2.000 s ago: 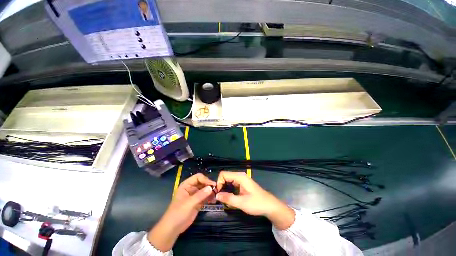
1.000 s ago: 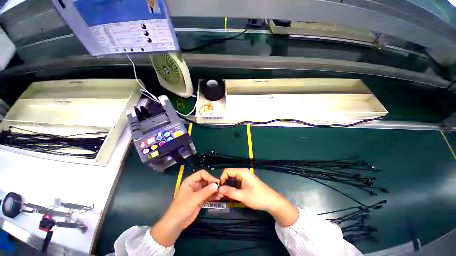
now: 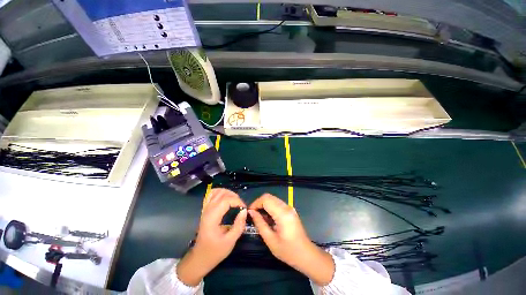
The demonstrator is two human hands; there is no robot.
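Observation:
My left hand (image 3: 221, 222) and my right hand (image 3: 281, 227) meet fingertip to fingertip over the green mat. They pinch a tiny dark cable end (image 3: 248, 211) between them; its detail is too small to tell. A bundle of thin black cables (image 3: 346, 183) lies on the mat beyond my hands. Another bundle of black cables (image 3: 380, 251) lies nearer, partly hidden under my hands and right sleeve. A pale marked strip (image 3: 250, 230) shows just below my fingertips.
A grey tape dispenser (image 3: 181, 151) stands left of the cables. Behind are a long tray (image 3: 357, 117), a black roll (image 3: 243, 94) and a small fan (image 3: 193, 74). At left are a divided tray (image 3: 69, 123) with black cables and a metal tool (image 3: 57, 245).
My hands have changed pose: fingers are more arched, the thumbs are lower, and the wrists are turned differently. The fingertips still meet on the tiny piece. The view has shifted slightly.

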